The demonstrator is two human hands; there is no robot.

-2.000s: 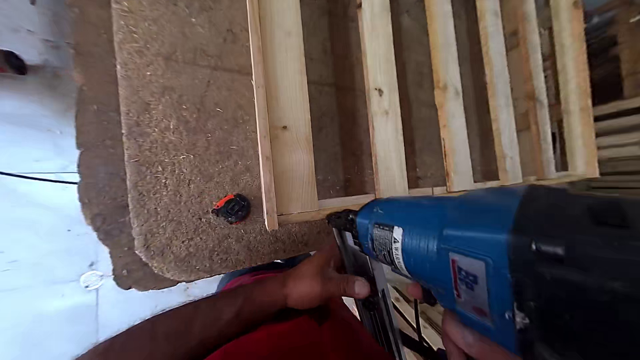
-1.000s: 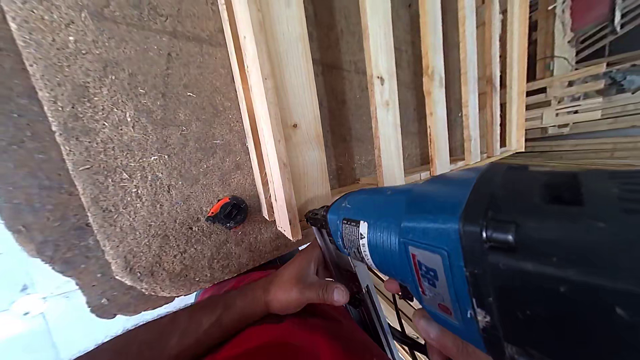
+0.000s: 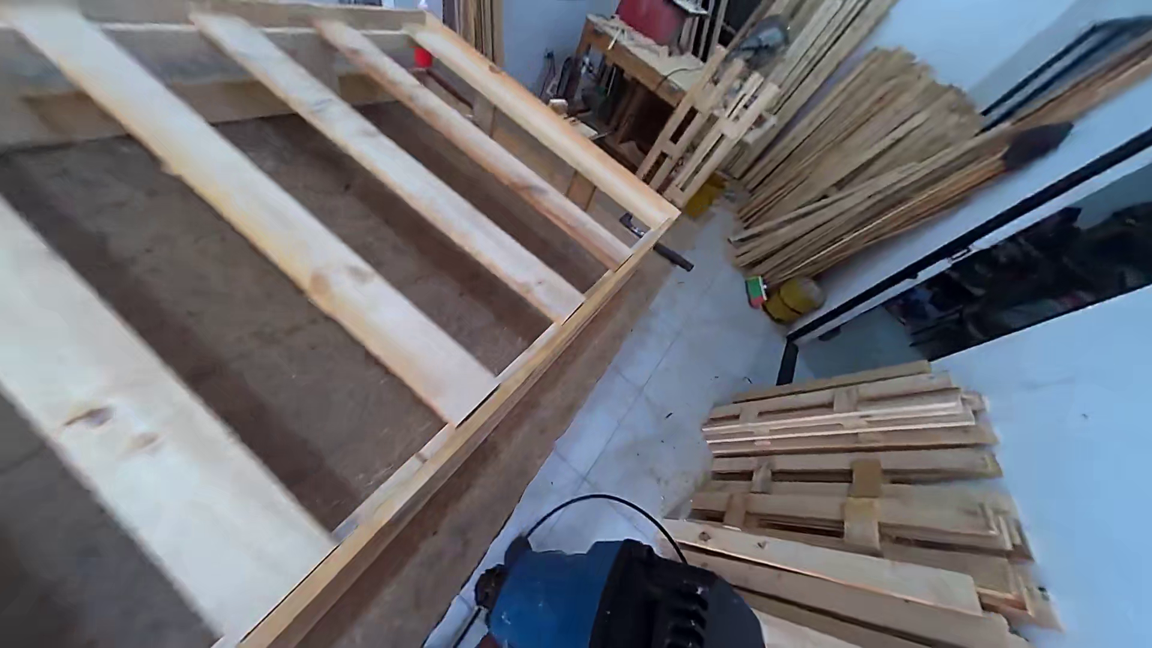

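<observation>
A blue and black nail gun (image 3: 612, 594) is at the bottom edge, its nose pointing left beside the long edge rail (image 3: 468, 450) of a slatted wooden frame. A gap separates the two. Several pale slats (image 3: 360, 324) meet this rail, and the frame lies over a brown work surface (image 3: 360, 243). My left hand is out of view. Below the nail gun the picture cuts off, so its handle and my right hand are hidden. The tape measure is not in view.
A thin black cable or hose (image 3: 603, 497) curves above the nail gun. Stacked wooden pallets (image 3: 855, 459) stand at the right, over the tiled floor (image 3: 630, 387). A hammer-like tool (image 3: 670, 255) shows past the frame's far corner. Bundled wood strips (image 3: 855, 153) lean against the wall near a yellow container (image 3: 794, 299).
The view has swung far to the right along the frame. The nail gun's nose was at the frame's corner and now stands away from the rail. Both hands, seen before, have left the view.
</observation>
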